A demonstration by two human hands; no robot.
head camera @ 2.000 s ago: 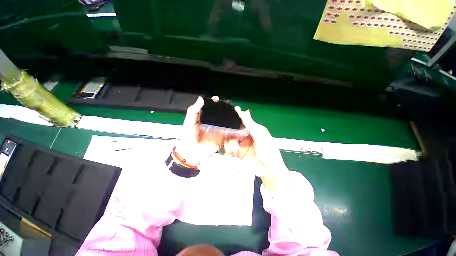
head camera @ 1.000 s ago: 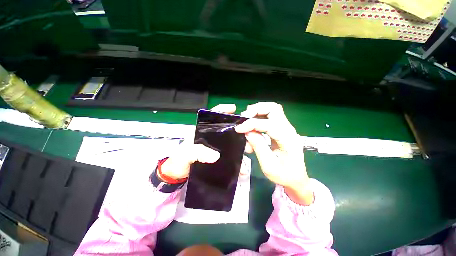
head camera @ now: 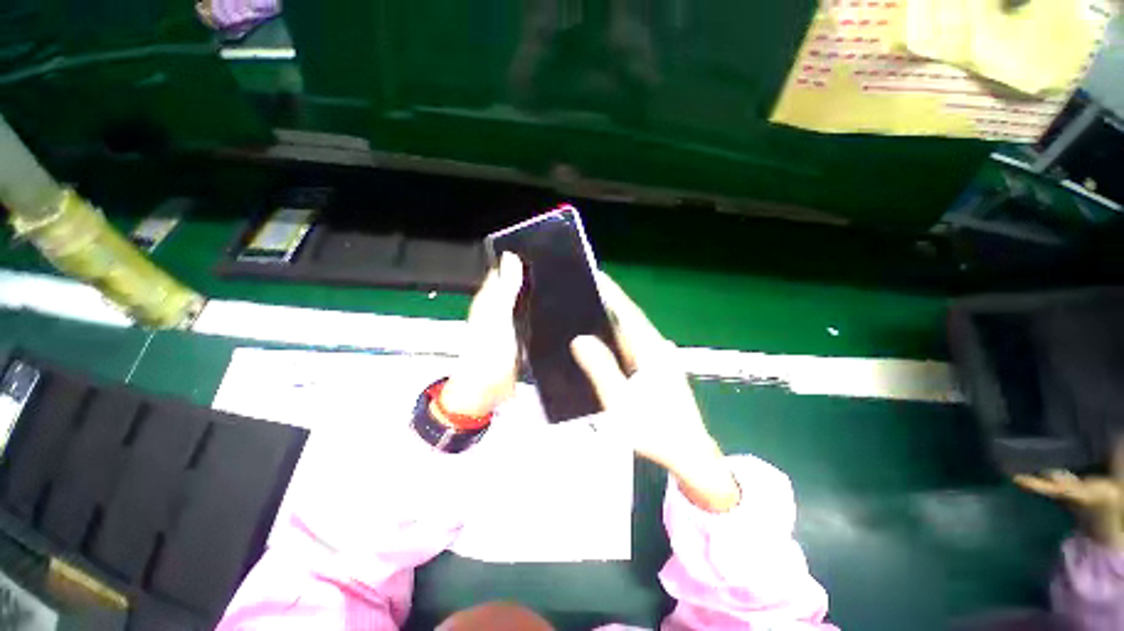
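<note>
A smartphone assembly [head camera: 557, 323] with its glossy black screen facing me is held up above the white paper, tilted, with a thin pale pinkish rim along its top edge. My left hand [head camera: 493, 339] grips its left side, thumb on the screen near the upper left. My right hand [head camera: 643, 388] holds its right side, thumb on the lower part of the screen. The back of the phone and the fingers behind it are hidden.
A black phone tray [head camera: 136, 475] lies at left. Another tray [head camera: 358, 256] on the conveyor holds a phone [head camera: 281, 234]. At right, another person's hand [head camera: 1072, 488] is by a black tray [head camera: 1060, 370]. A yellow-wrapped post [head camera: 105, 259] stands at left.
The phone is raised and tilted the other way. My right hand has moved from its top edge to its lower right side. Another person's hand and a tray have appeared at right.
</note>
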